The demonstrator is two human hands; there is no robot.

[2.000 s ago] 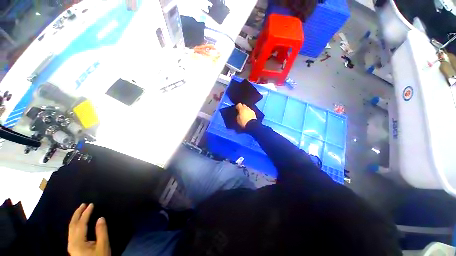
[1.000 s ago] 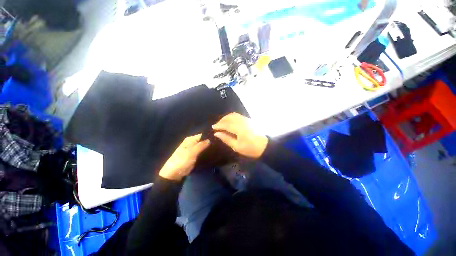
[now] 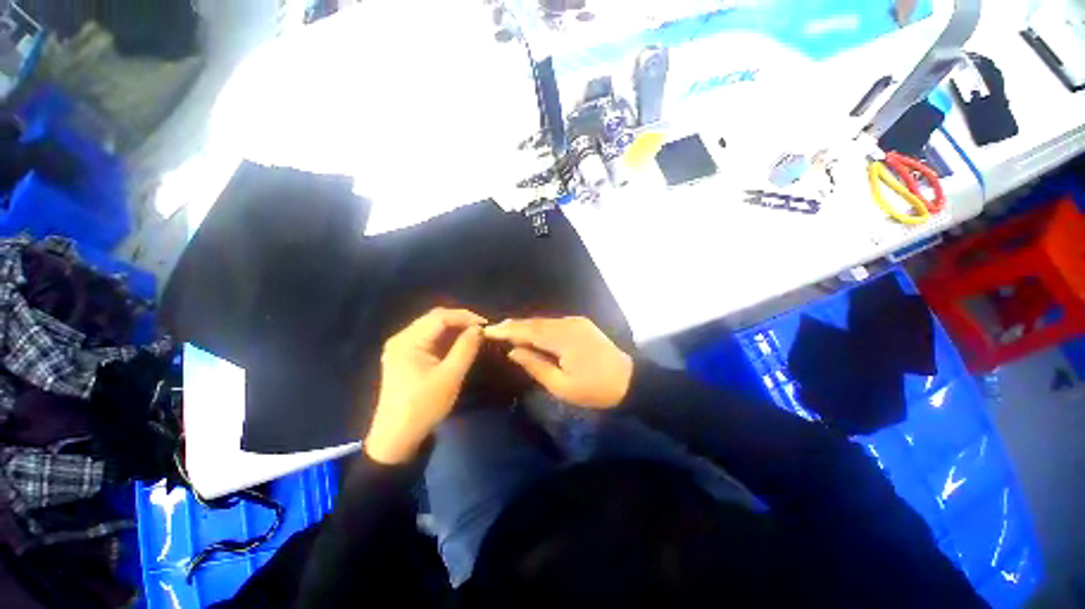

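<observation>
A large flat black fabric panel [image 3: 298, 286] lies on the white table and hangs over its front edge, its far right corner by the presser foot and needle area [image 3: 583, 161]. My left hand [image 3: 419, 375] and my right hand [image 3: 574, 357] meet over the panel near the front edge, fingertips together. They pinch black fabric between them; whether it is a separate small piece I cannot tell. Small black cut pieces [image 3: 851, 369] lie on the blue bin at right.
The sewing machine [image 3: 726, 60] stands beyond the panel. A yellow patch [image 3: 644, 149], a dark square [image 3: 685, 159], a slim dark tool [image 3: 782, 201] and scissors [image 3: 907, 188] lie right of the needle. A red stool [image 3: 1011, 292] stands at right. Plaid garments [image 3: 54, 345] are heaped at left.
My right hand has left the bin at right and joined my left hand at the fabric. In the last second the fingertips have shifted slightly while the panel stayed in place. The view has turned left.
</observation>
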